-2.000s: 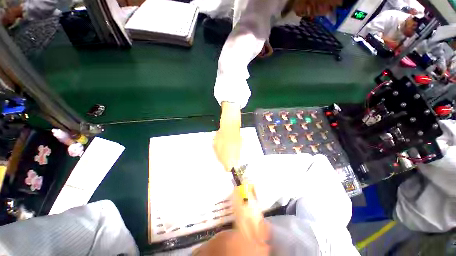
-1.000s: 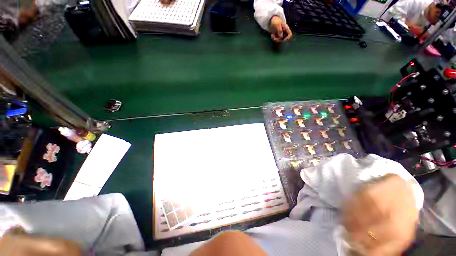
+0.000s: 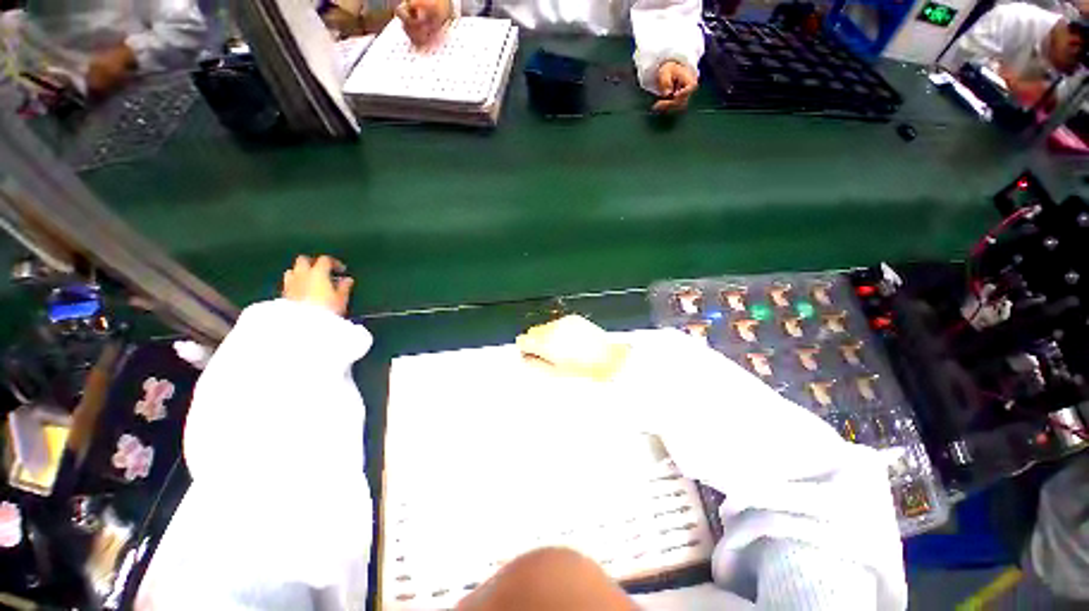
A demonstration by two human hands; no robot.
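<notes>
My left hand (image 3: pixel 317 284) reaches onto the green bench top at the left, fingers closed around a small dark module (image 3: pixel 339 275), mostly hidden by them. My right hand (image 3: pixel 579 346) is over the top edge of the large white sheet (image 3: pixel 478 454), fingers pointing left. It is washed out, and whether it holds anything cannot be told. Rows of small dark slots show along the sheet's lower part. My right sleeve covers the sheet's right side.
A clear tray (image 3: pixel 782 340) of small copper-coloured parts lies right of the sheet, beside a black fixture (image 3: pixel 1039 298) with red lights. A metal post (image 3: pixel 131 263) and two pink-white parts (image 3: pixel 134 456) are at left. Another person's hand (image 3: pixel 675 86) is across the bench.
My left hand has come up from the bottom left to the dark module. My right hand has moved left from the lower right to the sheet. The grey-brown patches no longer show on the sheet.
</notes>
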